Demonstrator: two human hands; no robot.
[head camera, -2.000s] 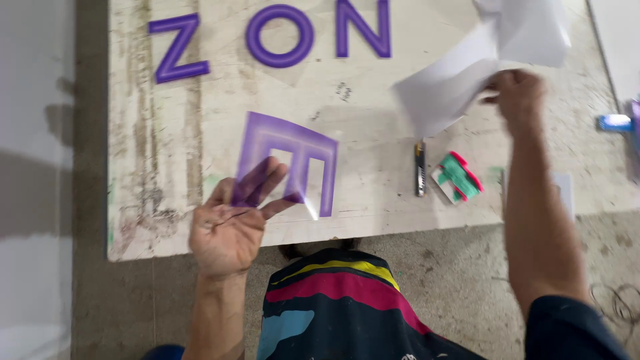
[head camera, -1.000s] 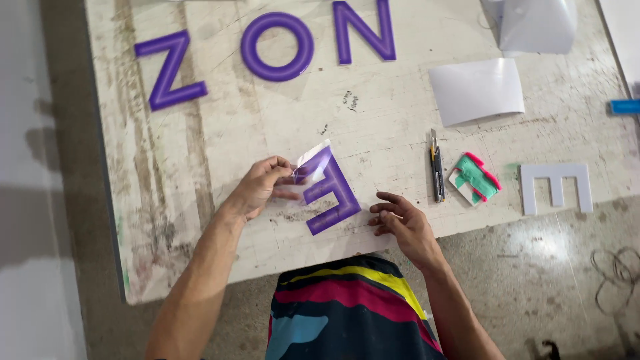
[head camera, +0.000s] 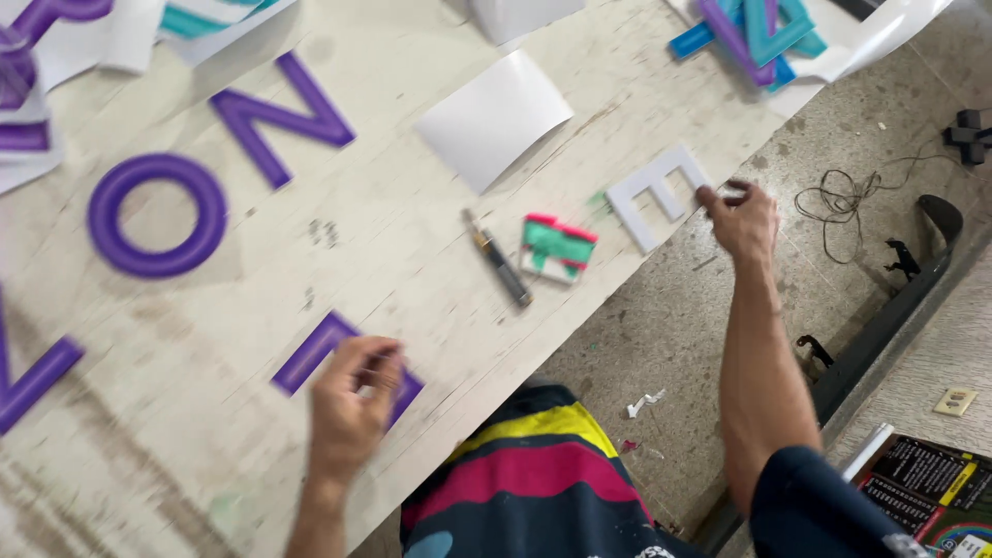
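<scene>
My left hand (head camera: 358, 395) hovers over a purple letter E (head camera: 310, 350) on the worktable, covering its middle; its fingers are curled, and whether they pinch anything is unclear. At the right edge of the table, my right hand (head camera: 740, 221) has its thumb and fingers at the end of a white letter E (head camera: 652, 184); a firm grip cannot be made out. Between the hands lie a utility knife (head camera: 500, 263) and a green, white and red squeegee-like tool (head camera: 558, 246). Purple letters O (head camera: 157, 215), N (head camera: 283, 120) and Z (head camera: 43, 384) lie farther left.
A white sheet (head camera: 496, 120) lies on the scuffed worktable (head camera: 387, 271). Blue, teal and purple letters (head camera: 748, 39) are piled at the far right corner. Printed sheets (head camera: 225, 23) lie at the far left. Looped cable (head camera: 841, 194) is on the floor beyond the table edge.
My right hand has moved right, from beside the purple E to the white E. The film my left hand held up from the purple E is no longer visible. The view has turned and shifted right.
</scene>
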